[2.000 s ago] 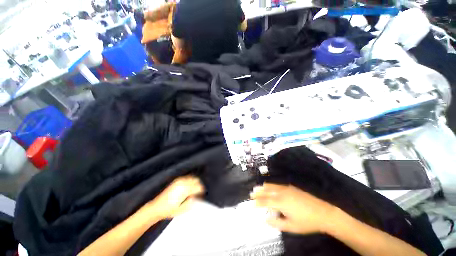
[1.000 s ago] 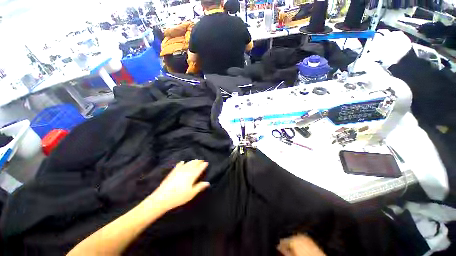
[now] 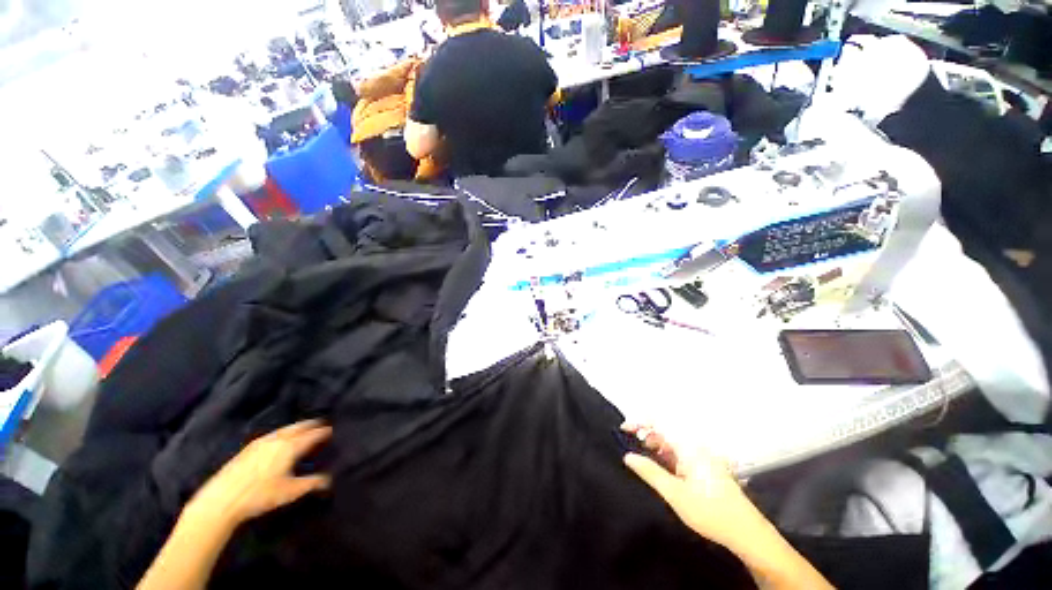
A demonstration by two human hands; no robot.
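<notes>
A large black garment [image 3: 461, 484] covers the left side and the front, and one part of it reaches the needle area. The white sewing machine head [image 3: 646, 231] has a blue stripe. Its presser foot and needle [image 3: 549, 334] are over the black cloth. My left hand [image 3: 271, 470] is on the garment at the left, fingers apart and curved. My right hand [image 3: 681, 467] pinches the garment's right edge between thumb and fingers, in front of the machine.
On the white table [image 3: 681, 392] lie scissors [image 3: 646, 304], a thin pink-red stick, a small metal cluster [image 3: 791, 296] and a smartphone [image 3: 856, 356]. A purple-lidded container [image 3: 700, 141] stands behind the machine. A person in black [image 3: 485, 98] sits beyond. Pale-and-black cloth [image 3: 888, 496] lies at lower right.
My left hand has moved left and down, away from the needle. My right hand has risen from the bottom edge to the garment's right edge. White table now shows left of the needle.
</notes>
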